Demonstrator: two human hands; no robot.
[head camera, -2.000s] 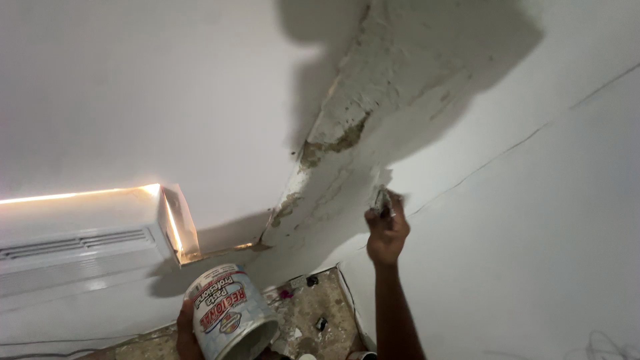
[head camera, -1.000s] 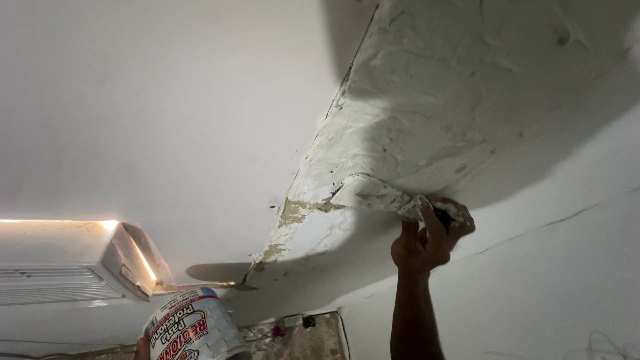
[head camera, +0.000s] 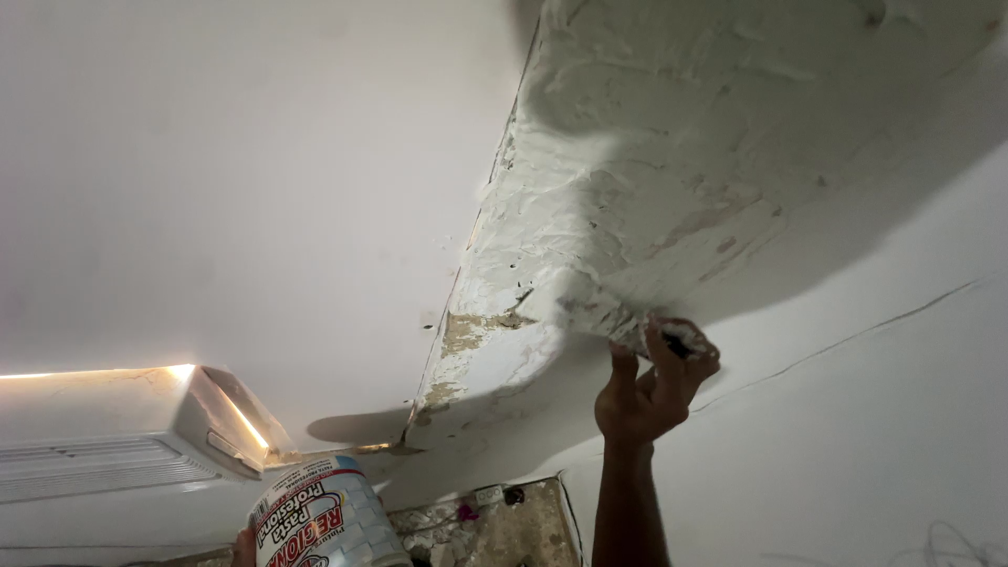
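My right hand (head camera: 650, 386) is raised at the right of centre, its fingers closed round a paste-smeared putty knife (head camera: 634, 335). The blade lies against, or very close to, the patched surface (head camera: 567, 228), which is coated with uneven whitish paste. Bare brownish spots (head camera: 465, 335) show left of the knife, beside a long crack-like edge. At the bottom left, my left hand (head camera: 245, 547) holds a tilted plastic tub of paste (head camera: 327, 520) by its side; only a few fingers of it show, and the tub's opening is out of view.
A white air-conditioning unit (head camera: 102, 425), with light glowing behind it, is mounted at the lower left. A thin crack (head camera: 866, 327) crosses the wall at the right. Below is a rough, exposed patch (head camera: 528, 528) with a dark-edged border. Thin wires (head camera: 945, 547) show at the bottom right.
The right hand with the putty knife has moved up onto the patched surface since the earliest frame. Paste now covers much of the brownish area seen bare there. The view has shifted.
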